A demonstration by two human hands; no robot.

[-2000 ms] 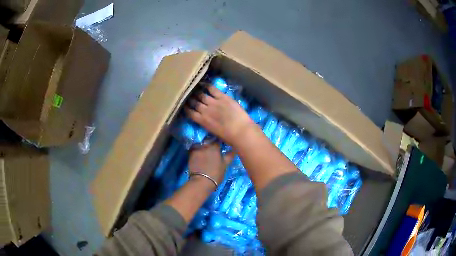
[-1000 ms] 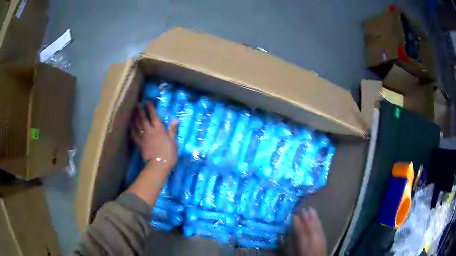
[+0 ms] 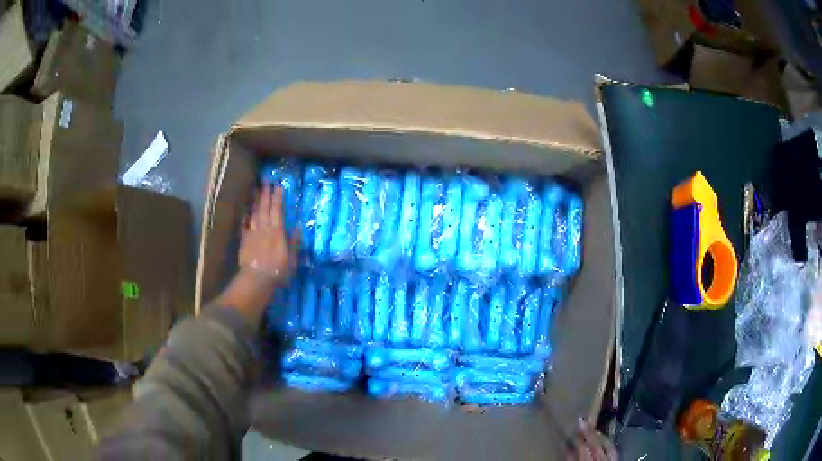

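Observation:
The shipping carton (image 3: 406, 112) stands open in front of me, flaps up. Inside it are bagged blue products (image 3: 442, 221), standing on edge in two rows, with a lower row lying crosswise nearest me. My left hand (image 3: 266, 239) lies flat against the left end of the far row, fingers extended, holding nothing that I can see. My right hand (image 3: 590, 443) is at the carton's near right corner, mostly cut off by the bottom edge; whether it grips the cardboard does not show.
A dark green bench (image 3: 644, 144) adjoins the carton's right side. It bears an orange and blue tape gun (image 3: 703, 243), clear poly bags (image 3: 771, 306) and an amber bottle (image 3: 721, 432). Brown boxes (image 3: 81, 180) stand at left, more at upper right. A white strip (image 3: 146, 159) lies on the floor.
Both hands were together at the carton's far left corner. My left hand now rests at the row's left end; my right hand has moved to the near right corner. The view has turned.

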